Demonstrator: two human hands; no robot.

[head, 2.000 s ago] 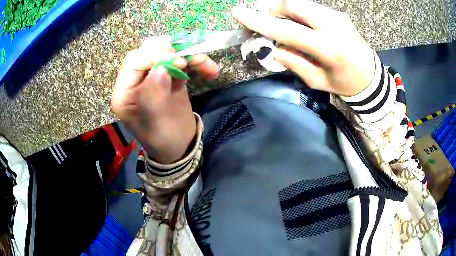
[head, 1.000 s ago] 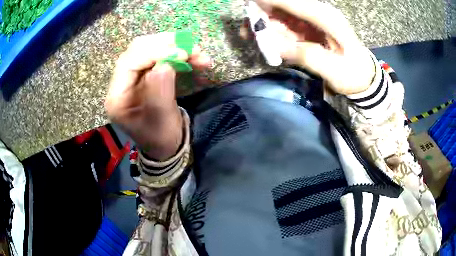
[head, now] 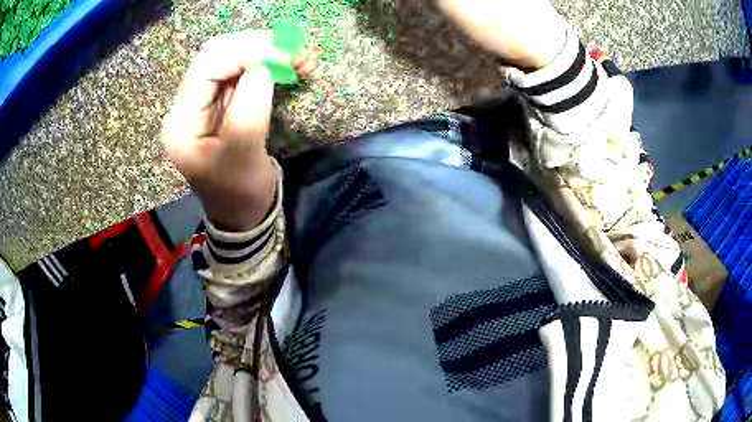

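Note:
My left hand is above the bench, left of the picture's middle. It pinches a flat bright green moulded part between thumb and fingers; the part sticks out to the right. My right hand is cut off by the top edge; only its wrist side shows. Its fingers are out of the picture, and the knife is not visible. Green trimmings lie scattered on the bench beyond my left hand.
The speckled bench top spans the upper picture. A blue tray with green pieces is at upper left. A person in black clothing is at lower left, near a red item. A cardboard box and blue ribbed crates are at right.
My right hand has moved up with the white-handled knife, out past the top edge. My left hand has shifted slightly up and left, still pinching the green part.

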